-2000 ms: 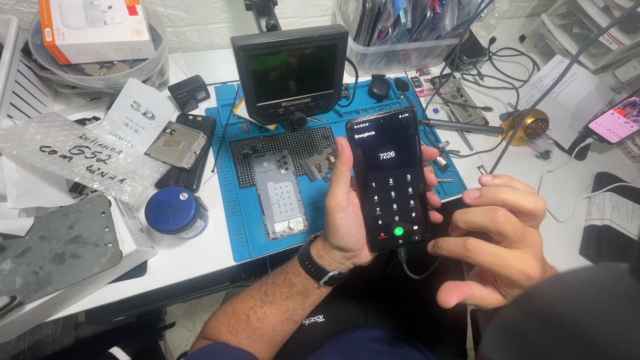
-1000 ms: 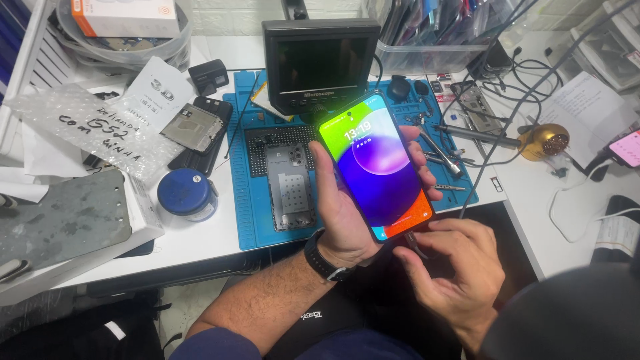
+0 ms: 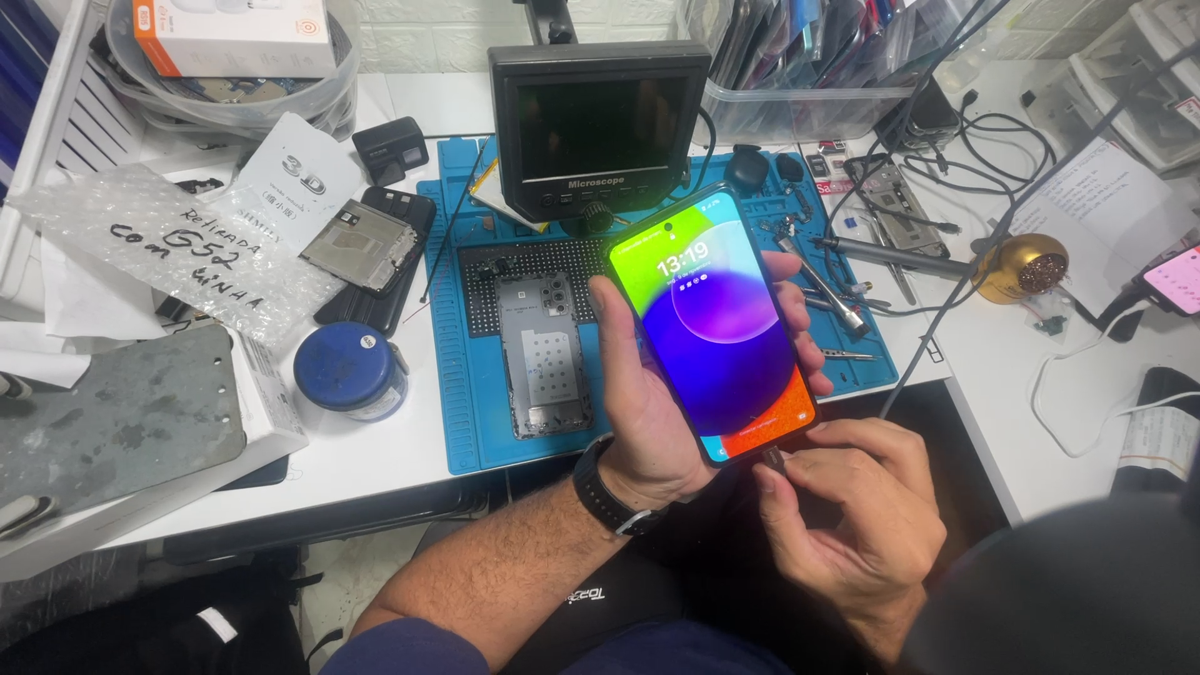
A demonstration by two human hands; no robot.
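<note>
A smartphone (image 3: 717, 328) with its lock screen lit lies in my left hand (image 3: 647, 412), thumb along one long edge and fingertips around the other. At its bottom edge my right hand (image 3: 853, 525) pinches a black cable plug (image 3: 774, 459) between thumb and fingers. Whether the plug is fully seated cannot be told. Beyond the left hand, a phone back housing (image 3: 547, 375) lies on the blue silicone repair mat (image 3: 459, 412), partly over a black perforated plate (image 3: 478, 309). A small microscope monitor (image 3: 600, 122) with a dark screen stands behind the phone.
To the left are a blue-lidded jar (image 3: 345, 366), bubble wrap (image 3: 178, 244) with handwriting and a grey metal plate (image 3: 122, 412). Tweezers (image 3: 848, 354) and a soldering iron (image 3: 895, 255) near its gold tip-cleaner holder (image 3: 1022, 267) lie right. Cables cross that side. A clear bin (image 3: 806, 112) stands behind.
The phone showed a dialing keypad two seconds ago; a second ago and now it shows the lock screen. My right hand, earlier spread beside the phone, has closed on the plug at its bottom edge.
</note>
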